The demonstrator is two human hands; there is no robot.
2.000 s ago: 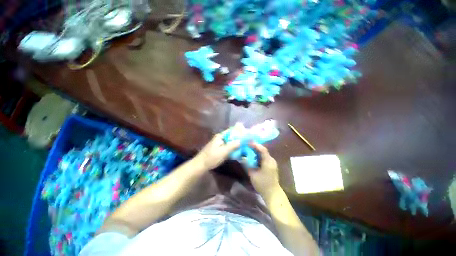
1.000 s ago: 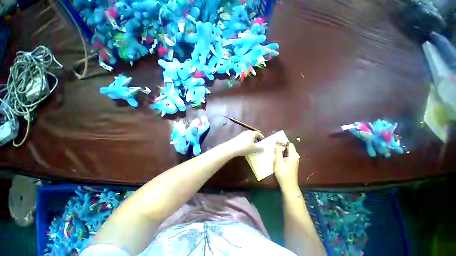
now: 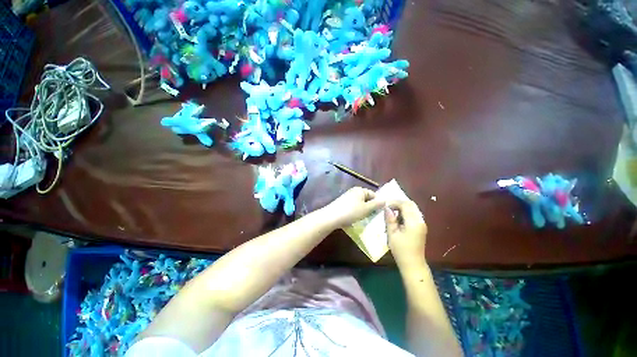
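A pale cream paper card (image 3: 375, 239) is tilted between my hands at the table's front edge. My left hand (image 3: 359, 203) is bare and grips the card's upper left part. My right hand (image 3: 407, 229) holds its right side, with something small and dark showing between the fingers. A thin yellow-brown pencil or pen (image 3: 355, 173) lies on the table just beyond my left hand. A blue plush toy (image 3: 279, 188) lies on the table left of my hands.
A heap of blue toys (image 3: 300, 66) spills from a blue basket at the back. Single toys lie at left (image 3: 188, 123) and right (image 3: 548, 199). Coiled cable and power strip (image 3: 59, 118) lie far left. Toy-filled bins stand below left (image 3: 72, 296) and right (image 3: 489, 314).
Two seconds ago both hands held a blue toy and the card lay flat. Now the toy lies on the table and the hands hold the card. The head view has shifted.
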